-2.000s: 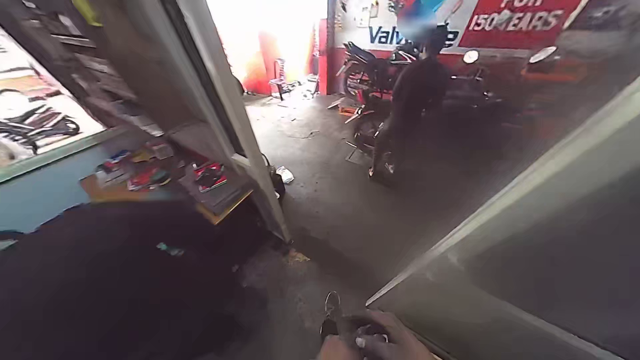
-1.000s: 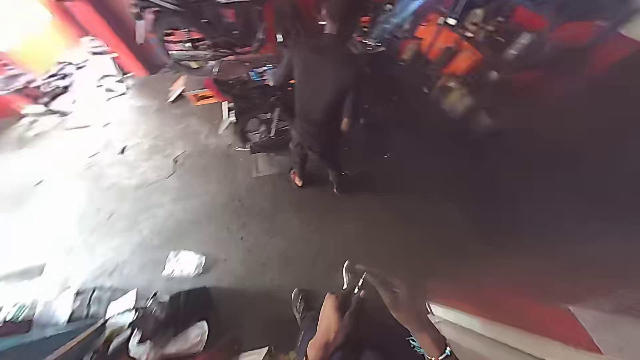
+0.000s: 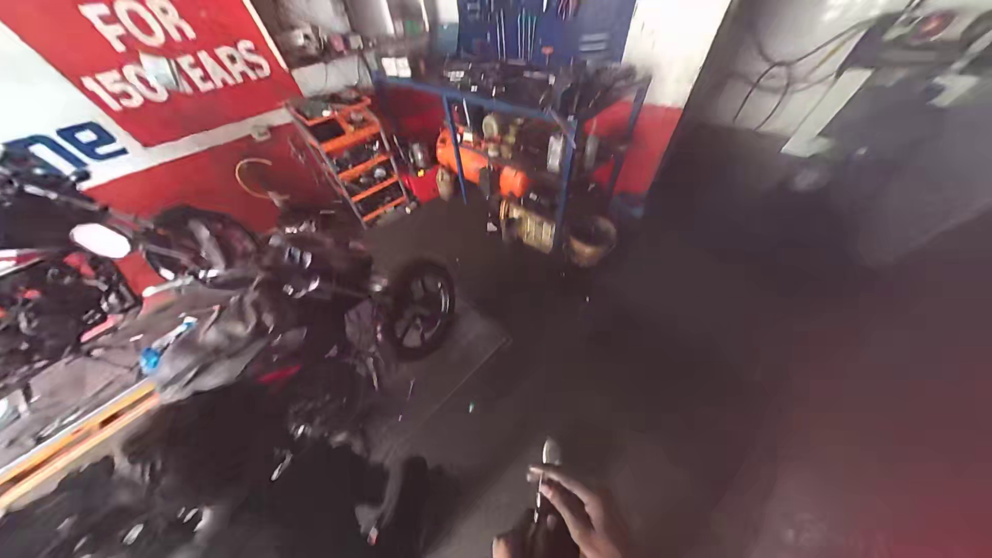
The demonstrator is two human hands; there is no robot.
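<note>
Near the bottom centre, my right hand (image 3: 581,508) has its fingers closed about a small, slender metal piece (image 3: 540,492) whose kind I cannot make out. My left hand (image 3: 508,545) is at the lower frame edge, close beside it, mostly cut off and dark; whether it also grips the piece cannot be seen. Just beyond the fingertips a pale, rounded shape (image 3: 550,451) shows, perhaps the tip of a shoe. Both hands are over the dark floor, right of a person in dark clothes (image 3: 256,465).
Partly taken-apart motorcycles stand at left, one with a wheel (image 3: 422,310) toward me. Behind are an orange tool trolley (image 3: 360,159), a blue metal workbench (image 3: 496,99), an orange tank (image 3: 480,167) and a bucket (image 3: 590,240). A yellow-edged bench (image 3: 77,442) lies at lower left.
The view has swung strongly right and come into the workshop, past the doorway seen earlier. The hands stay close together low in view, around a small item.
</note>
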